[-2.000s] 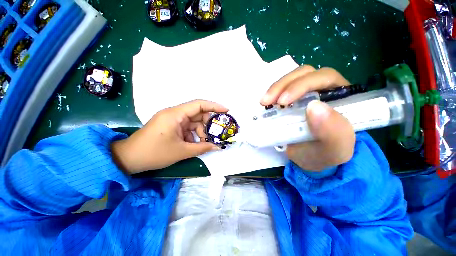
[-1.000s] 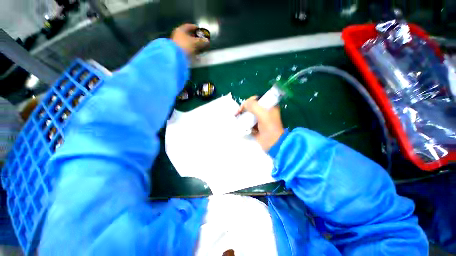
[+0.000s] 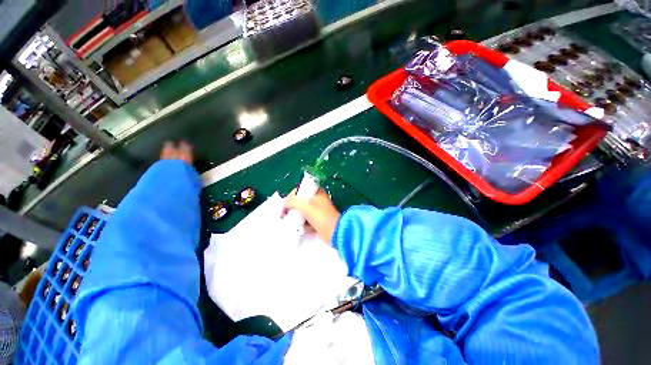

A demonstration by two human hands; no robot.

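My right hand (image 3: 315, 214) is shut on the white-labelled dispensing syringe (image 3: 307, 189), over the upper right edge of the white paper sheet (image 3: 264, 267). The syringe's green cap (image 3: 318, 169) points away from me and a clear air hose (image 3: 385, 145) runs from it. The syringe tip is hidden. My left hand (image 3: 177, 152) is stretched out over the dark green conveyor belt (image 3: 285, 107). It is small and blurred, so I cannot tell whether it holds anything. Two round modules (image 3: 245, 196) lie on the green bench beyond the paper.
A blue compartment tray (image 3: 53, 299) with modules stands at the left. A red tray (image 3: 500, 192) of shiny bagged parts (image 3: 485, 128) is at the right, with clear blister trays (image 3: 571, 71) beyond. Spaced modules (image 3: 243, 135) lie on the conveyor behind a white strip (image 3: 285, 142).
The view has swung right and up. Two seconds ago my left hand held a module at the syringe tip; one second ago it held one out at the conveyor. My right hand still holds the syringe.
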